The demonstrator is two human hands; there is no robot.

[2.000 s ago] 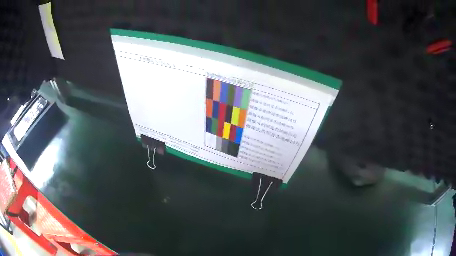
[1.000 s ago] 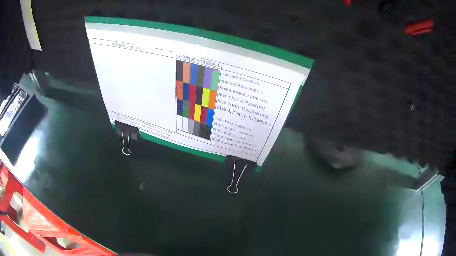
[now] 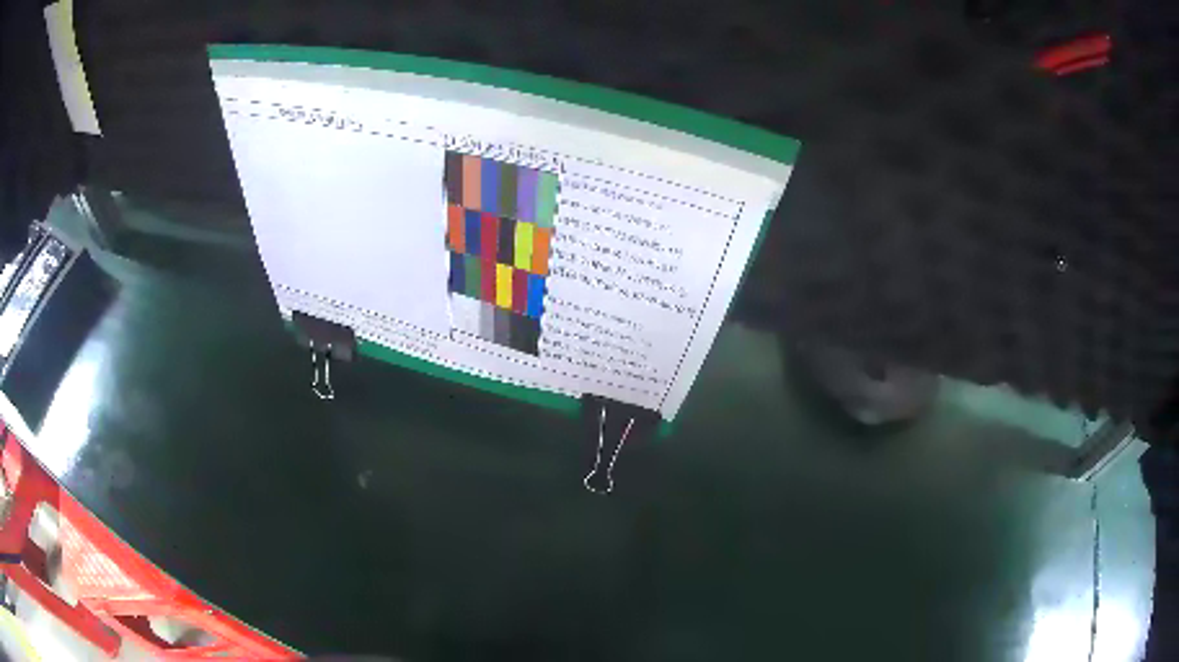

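Observation:
A white printed test chart with a green backing board stands tilted on the dark green table mat. A colour checker of multicoloured squares is printed near its middle, with text lines at its right. Two black binder clips with wire handles grip the lower edge, a left clip and a right clip. Neither of my hands is in view. A small dark blurred shape shows at the bottom edge; I cannot tell what it is.
Black foam lines the back. A red item is on it at upper right, a pale strip at upper left. A dark round object lies right of the chart. Red stools stand at lower left.
The view has shifted, so the chart, clips and table appear further left and slightly higher than two seconds ago. The upper red item has left the picture. Nothing on the table has visibly moved.

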